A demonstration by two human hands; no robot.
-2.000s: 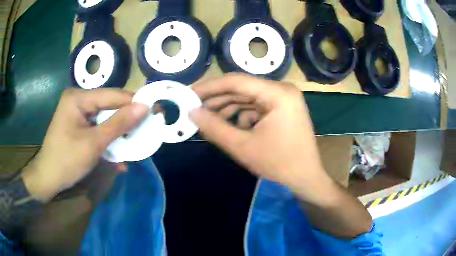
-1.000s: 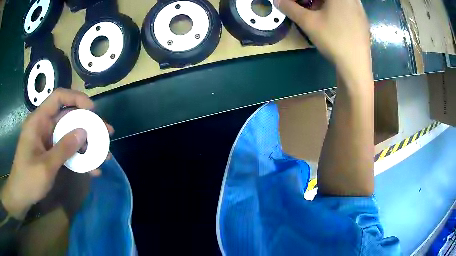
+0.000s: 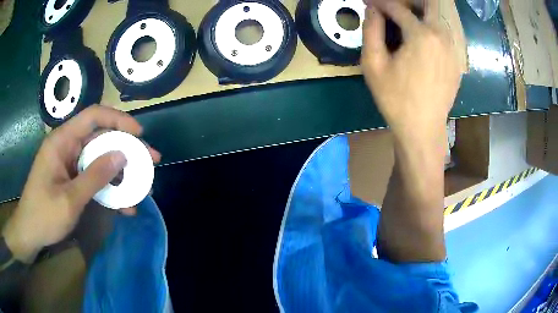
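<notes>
My left hand [image 3: 79,177] holds a white ring pad [image 3: 130,177], possibly a stack, over the front edge of the bench, with the thumb across its hole. My right hand [image 3: 413,67] is over the right part of the housing row, fingers down beside a black housing [image 3: 322,47] that has a white pad in it. What its fingertips touch is hidden. More black housings with white pads seated in them, such as one in the middle [image 3: 210,43] and one further left [image 3: 116,55], lie on the cardboard sheet [image 3: 183,90].
The dark green bench [image 3: 263,110] runs across the view. A clear plastic bag [image 3: 483,7] and flattened cardboard [image 3: 532,36] are at the upper right. An open brown carton [image 3: 471,153] stands below the bench edge at right, partly behind my right forearm. Yellow-black tape [image 3: 489,197] marks the floor.
My hands were together over the separated white pads two seconds ago. My right hand has since moved up and right to the housings; my left keeps the pad. The view has shifted right.
</notes>
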